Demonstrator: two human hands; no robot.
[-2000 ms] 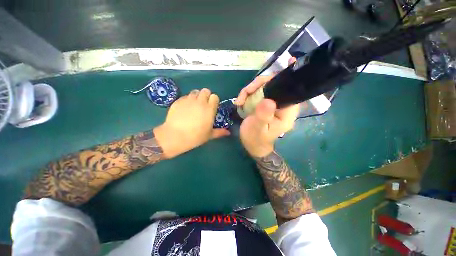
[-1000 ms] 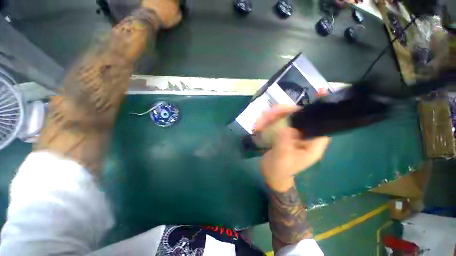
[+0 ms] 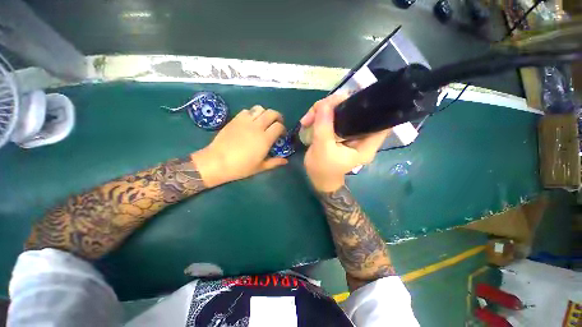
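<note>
My left hand (image 3: 246, 144) holds a round blue unit (image 3: 281, 147) against the green mat, its fingers covering the unit's left side. My right hand (image 3: 335, 144) is closed around the cream nose of a black electric screwdriver (image 3: 383, 102). The screwdriver lies nearly level, its nose pointing left at the held unit. The bit's tip is too dark to tell whether it touches. A second blue unit (image 3: 207, 110) lies flat on the mat, up and left of my left hand, with a whitish cord running left from it.
A white and black screw feeder (image 3: 405, 133) stands behind the screwdriver, partly hidden. Beyond the whitish rail (image 3: 255, 72) runs the dark conveyor (image 3: 255, 32) with dark units at upper right. A white fan (image 3: 48, 119) stands left. A cardboard box (image 3: 559, 153) is at far right.
My left hand has come back from over the conveyor and now holds a blue unit on the mat. My right hand has moved the screwdriver left, up to that unit.
</note>
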